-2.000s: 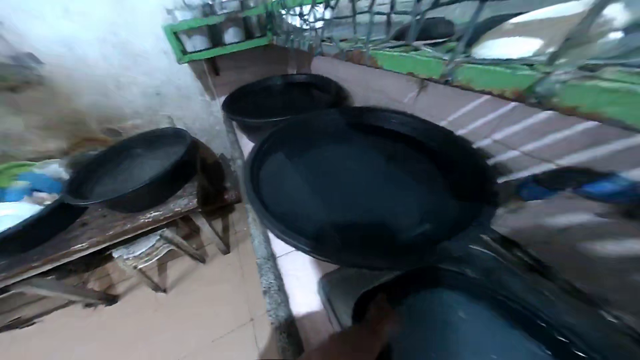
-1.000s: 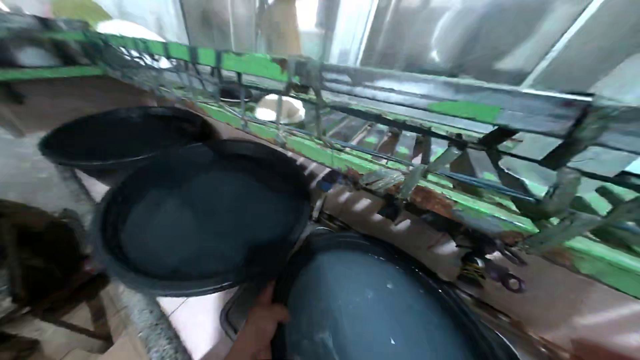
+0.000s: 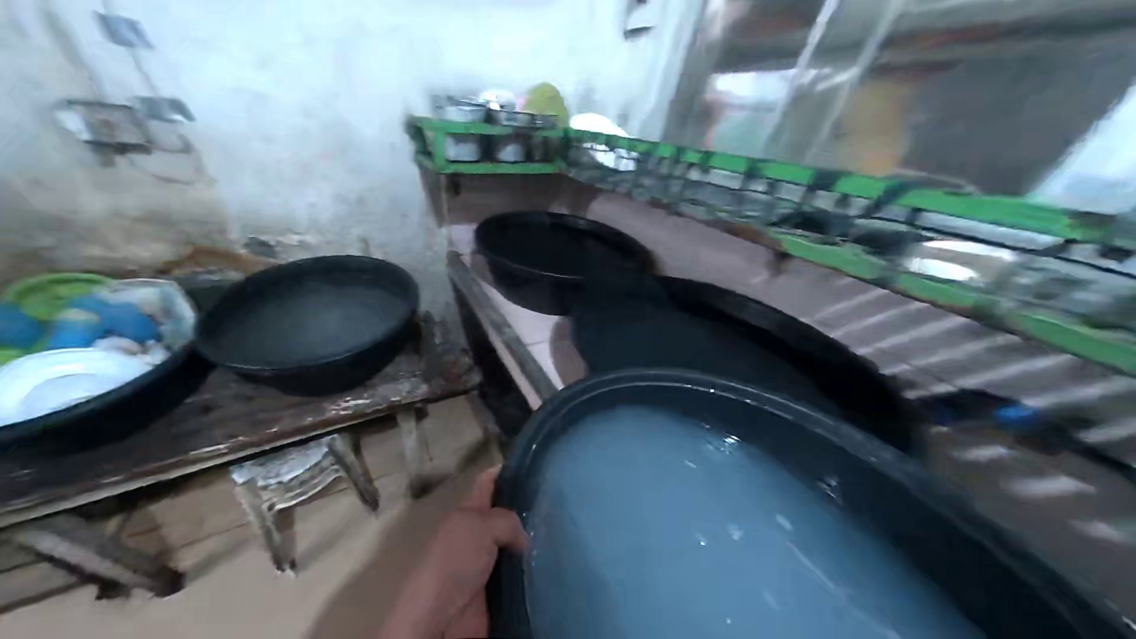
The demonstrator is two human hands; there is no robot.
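Observation:
A large black basin (image 3: 710, 532) of cloudy, bluish liquid fills the lower right of the head view. My left hand (image 3: 466, 555) grips its near left rim, thumb over the edge and fingers outside. The basin looks tilted and overlaps another black basin (image 3: 772, 328) behind it on the tiled counter. My right hand is outside the view.
Farther along the tiled counter (image 3: 524, 327) is a black basin (image 3: 555, 253). At left, a wooden table (image 3: 266, 408) carries a black basin (image 3: 306, 315) and dishes with a white plate (image 3: 67, 382). A small stool (image 3: 293, 475) stands below. Green racks (image 3: 941, 200) line the wall.
The basin of cloudy liquid, held by my left hand, has come up off the counter, over the neighbouring basin. The view has swung left.

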